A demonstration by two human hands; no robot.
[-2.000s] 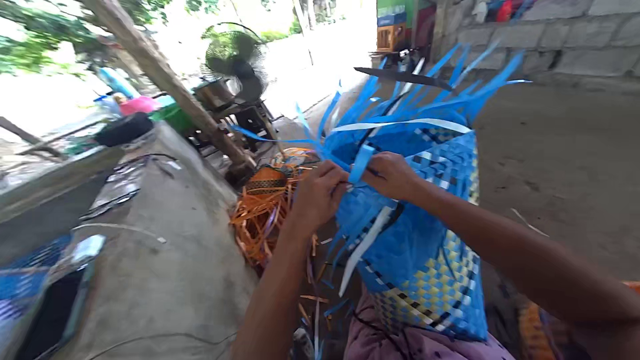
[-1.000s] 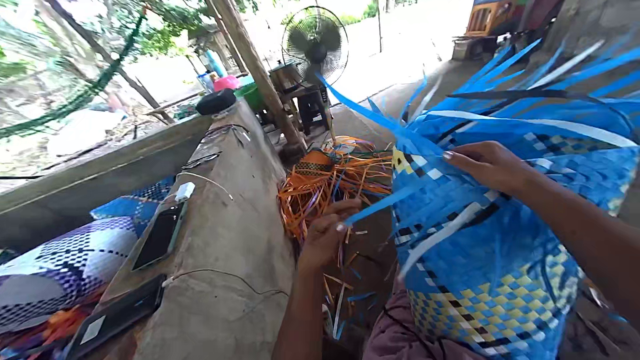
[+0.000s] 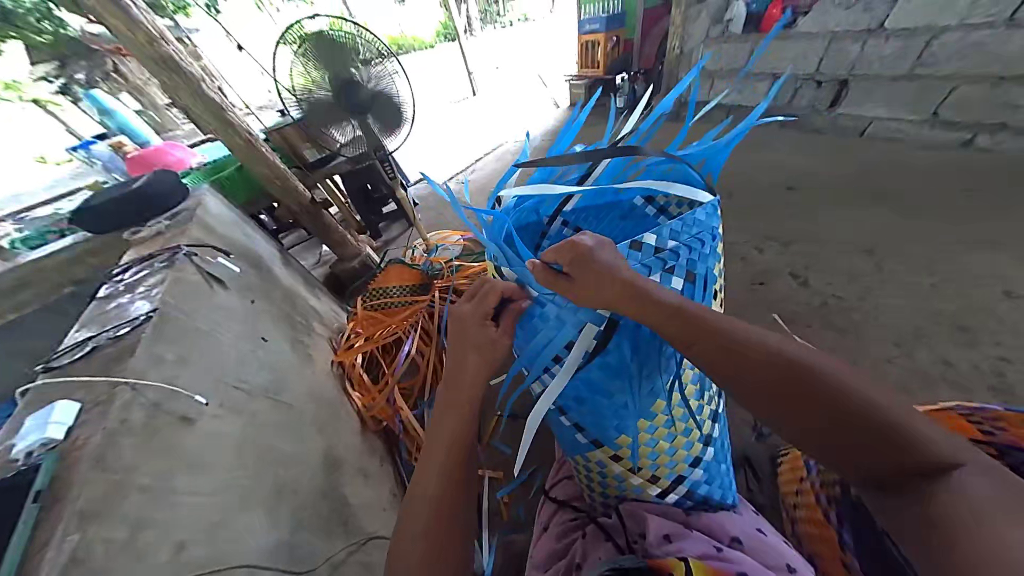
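A basket woven of blue, yellow, white and black plastic strips (image 3: 640, 384) stands upright on my lap, with loose strip ends (image 3: 672, 112) fanning up from its rim. My right hand (image 3: 588, 270) is at the near left part of the rim, thumb and fingers bent against the blue strips. Just below and left of it, my left hand (image 3: 484, 320) pinches at the basket's left edge; the strip between its fingertips is mostly hidden. A loose white strip (image 3: 552, 400) hangs down the basket's side.
On the left runs a concrete ledge (image 3: 216, 384) with a white charger (image 3: 46, 428) and cable. Beyond my left hand lies a heap of orange strips (image 3: 392, 352). A stand fan (image 3: 352, 96) and a slanted wooden post (image 3: 232, 136) rise behind. More orange weaving (image 3: 808, 496) lies at lower right.
My left hand has come up from lower down, where it held out a long blue strip, to the basket's edge beside my right hand. The view has swung right.
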